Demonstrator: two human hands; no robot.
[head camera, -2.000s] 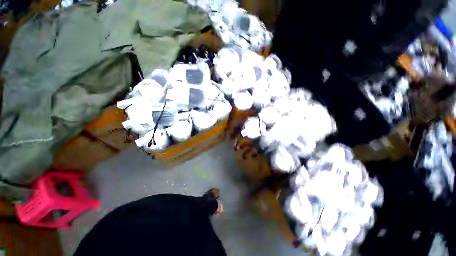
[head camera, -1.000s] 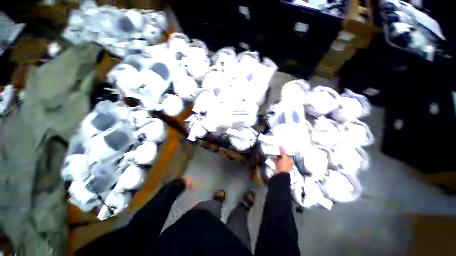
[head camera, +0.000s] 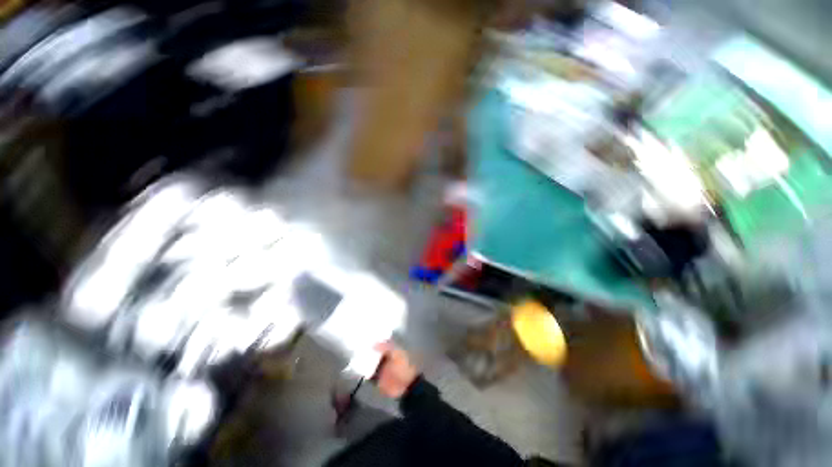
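Note:
The picture is strongly blurred. My right hand (head camera: 394, 369), in a dark sleeve, is low in the middle of the view and grips the near edge of a white bagged device (head camera: 367, 319) with a grey face. A thin black cable hangs below it. The device overlaps the edge of a heap of white bagged devices (head camera: 205, 264) on the left. My left hand is not in view.
A table with a green mat (head camera: 534, 214) stands to the right, with blurred white items on it. A red and blue object (head camera: 445, 244) is by its near corner. A yellow round thing (head camera: 539, 333) and brown cartons (head camera: 616, 360) are lower right.
The view has swung right, bringing the green table in. My right hand, earlier at the right-hand heap, now holds a device at the heap's edge. My left hand has left the picture.

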